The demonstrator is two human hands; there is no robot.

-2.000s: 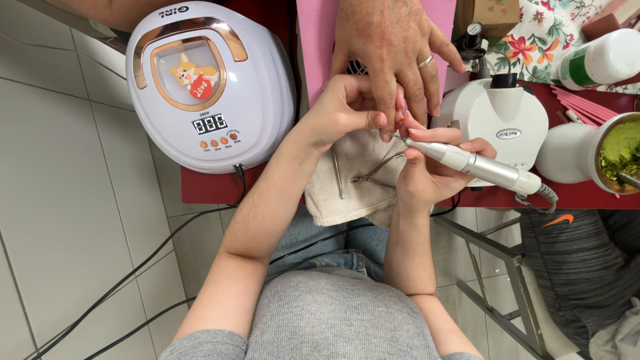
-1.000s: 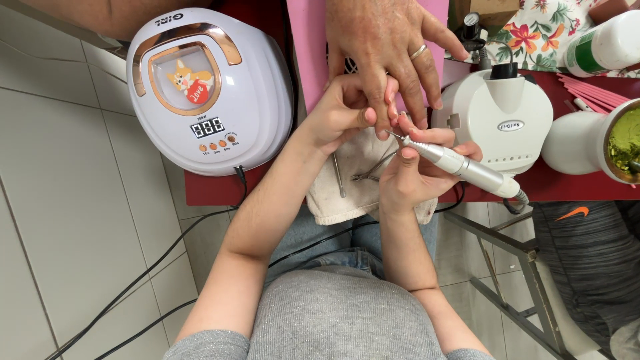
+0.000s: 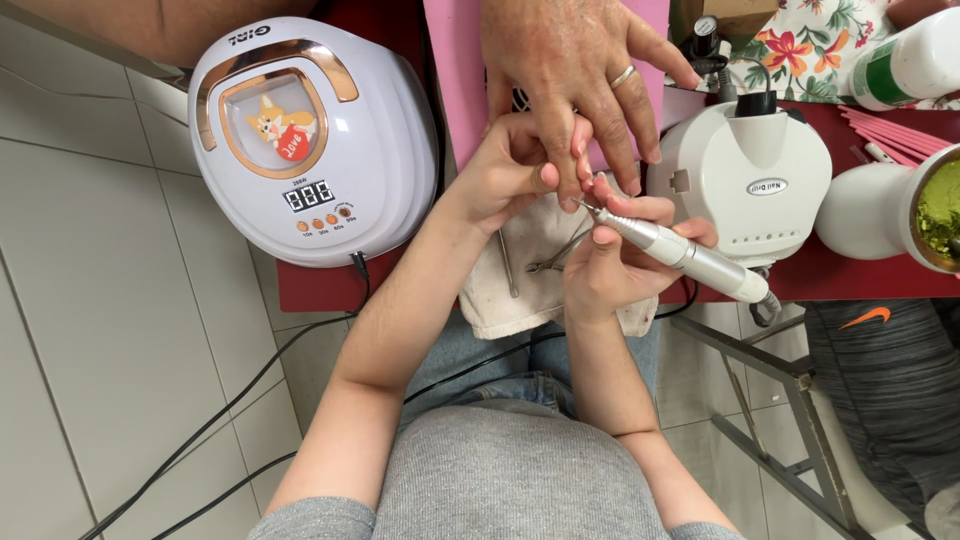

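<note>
My left hand (image 3: 510,176) grips a finger of another person's hand (image 3: 562,67), which wears a ring and lies palm down. In my right hand (image 3: 622,262) is a white and silver nail drill handpiece (image 3: 679,251), held like a pen. Its thin bit is at the tip of the held finger; whether it touches the nail cannot be told. Beneath my hands, a metal manicure tool (image 3: 507,264) and cuticle nippers (image 3: 553,259) lie on a cream cloth (image 3: 495,311).
A white nail lamp (image 3: 375,150) stands on the left of the red table (image 3: 315,289). At right are the drill's base unit (image 3: 750,187), pink sticks (image 3: 889,135), a white bottle (image 3: 911,60) and a pot of green material (image 3: 862,210). Black cables (image 3: 225,409) cross the floor below.
The other person's hand has shifted slightly, its fingers now spread differently. The handpiece stays in my right hand at the fingertip, and my left hand keeps its grip.
</note>
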